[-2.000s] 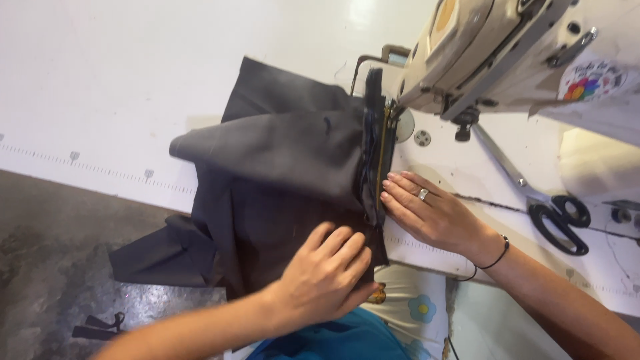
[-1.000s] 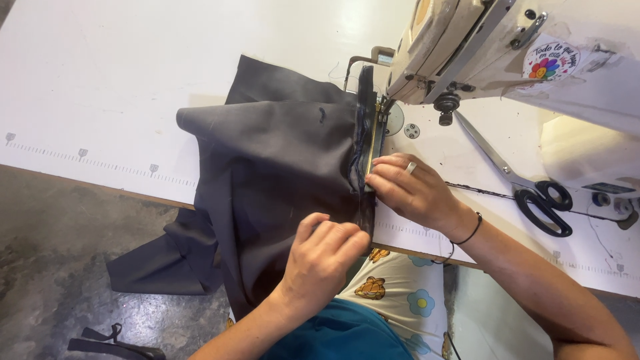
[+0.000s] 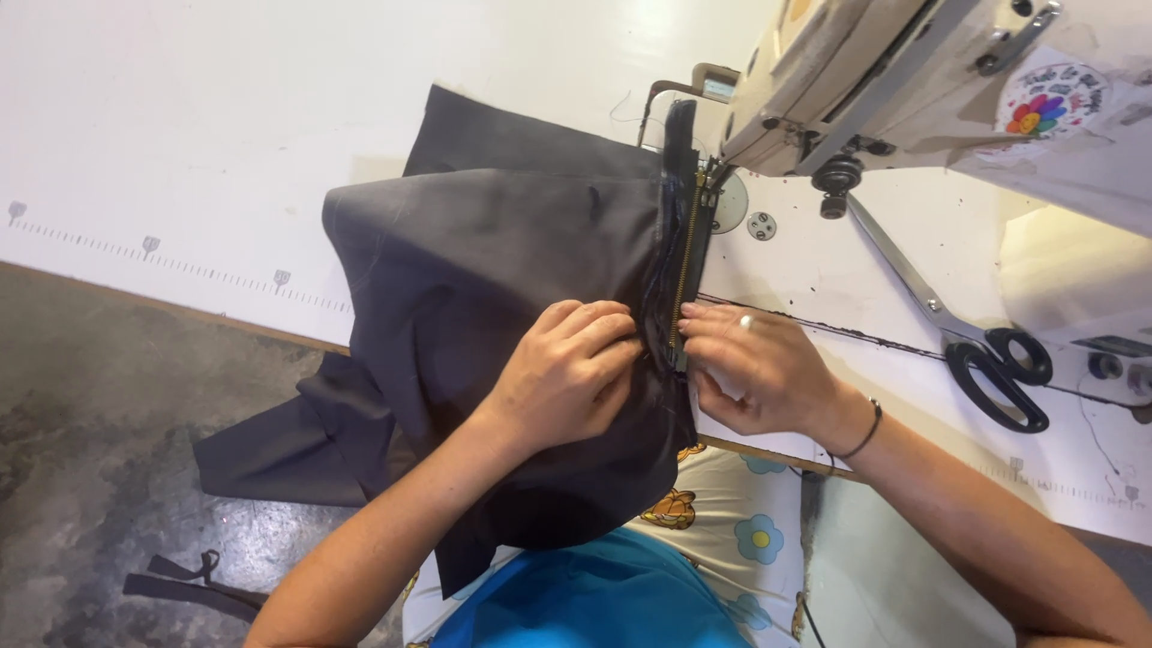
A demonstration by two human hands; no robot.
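Dark grey fabric (image 3: 504,261) lies across the table edge, its lower part hanging down. Along its right side runs a metal-toothed zipper (image 3: 688,261) on dark tape, its far end beneath the needle area of a sewing machine (image 3: 837,81). My left hand (image 3: 576,373) pinches the fabric just left of the zipper, fingertips curled and partly hidden. At the zipper's near end, my right hand (image 3: 751,364), with a ring and a dark wrist band, holds the zipper tape's right edge between thumb and fingers.
Black-handled scissors (image 3: 945,319) lie right of the machine's needle plate (image 3: 729,202), over a dark cord (image 3: 837,333). A printed measuring scale runs along the front of the white table (image 3: 180,162). Dark fabric strips (image 3: 193,585) are on the floor at lower left.
My left hand has moved up and closer to the zipper, onto the fabric beside it. My right hand stays at the zipper's right edge.
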